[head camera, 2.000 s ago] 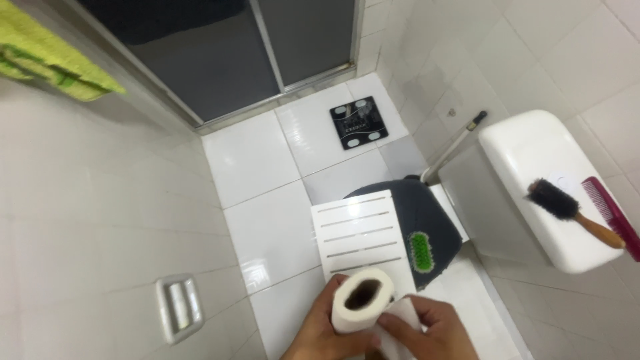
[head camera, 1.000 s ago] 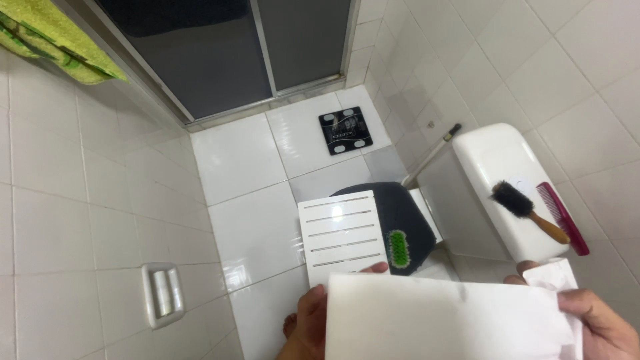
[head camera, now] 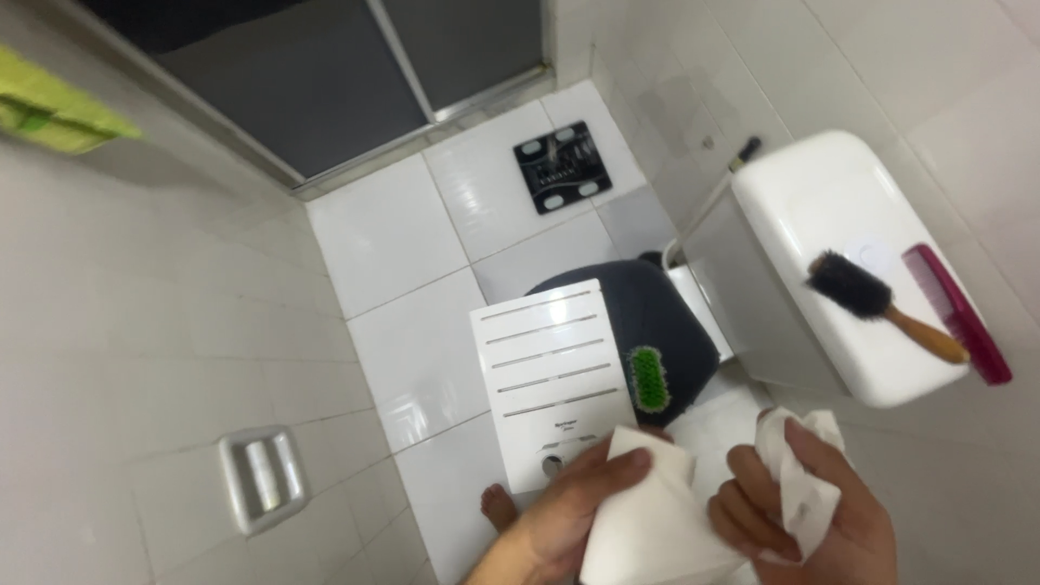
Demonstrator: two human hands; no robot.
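My left hand (head camera: 577,504) is closed around a roll of white toilet paper (head camera: 654,520) at the bottom of the view. To its right, my right hand (head camera: 812,504) grips a crumpled piece of toilet paper (head camera: 800,471). Just beyond my left hand, a white slotted panel (head camera: 548,357) lies partly over the dark toilet lid (head camera: 634,301). A brush with green bristles (head camera: 650,379) rests on that lid, beside the panel. Whether the crumpled piece is still joined to the roll cannot be told.
On the white toilet tank (head camera: 812,195) lie a wooden-handled hairbrush (head camera: 881,305) and a magenta comb (head camera: 959,313). A black bathroom scale (head camera: 562,167) is on the tiled floor. At left are a wall-mounted paper holder (head camera: 264,479) and a green towel (head camera: 57,106). My bare foot (head camera: 498,505) shows below.
A long sheet of paper was stretched between my hands one second ago; now my right hand holds crumpled paper close to the roll.
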